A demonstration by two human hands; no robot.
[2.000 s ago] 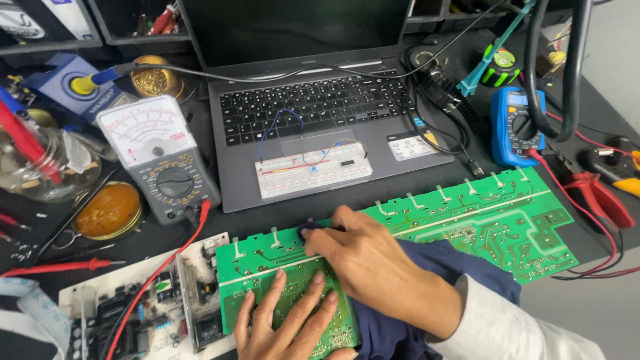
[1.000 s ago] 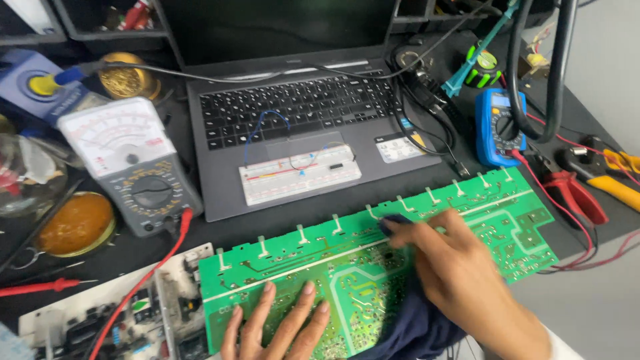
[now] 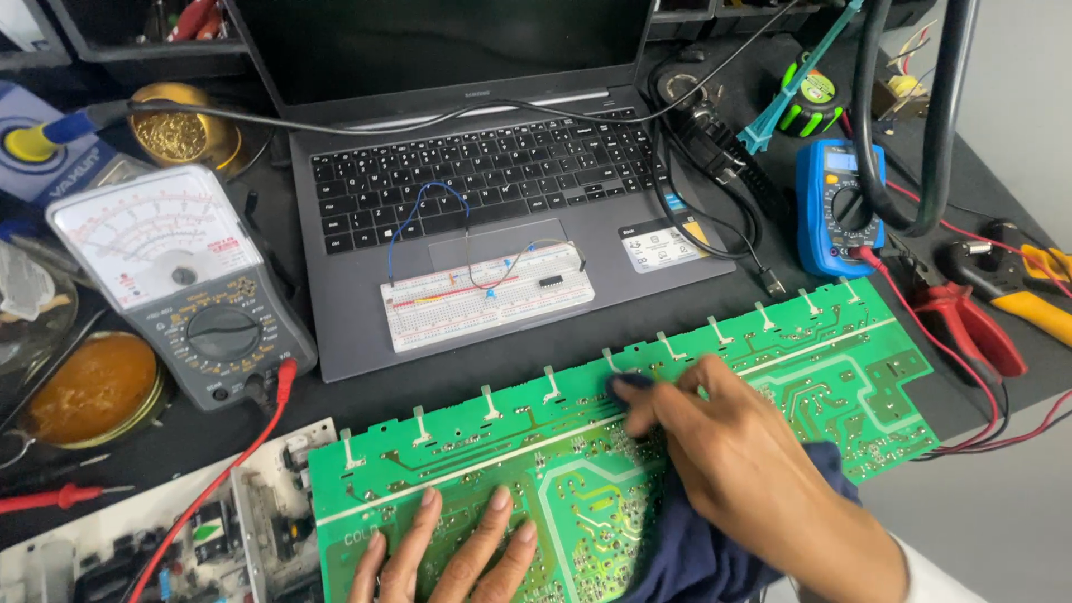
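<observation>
A long green circuit board [image 3: 519, 435] lies solder side up along the near part of the bench. My left hand [image 3: 456, 553] rests flat on its lower left part, fingers spread, gripping nothing. Bunched in my right hand [image 3: 712, 435] is a dark blue cloth [image 3: 703, 544]; a fold of it under the fingertips touches the board near its upper edge, about mid-length. The rest of the cloth hangs below the palm across the board's lower edge. The right fingers are slightly blurred.
A laptop [image 3: 352, 335] with a white breadboard [image 3: 494, 301] on it stands behind. An analog multimeter [image 3: 226, 327] is left, a blue digital multimeter [image 3: 837, 209] right, beside red-handled pliers [image 3: 971, 327]. A second circuit board [image 3: 193, 536] lies lower left; a black cable loop [image 3: 871, 167] hangs upper right.
My right hand, holding the cloth, went right along the board's upper edge, then came partway back left. My left hand stays on the board's left part.
</observation>
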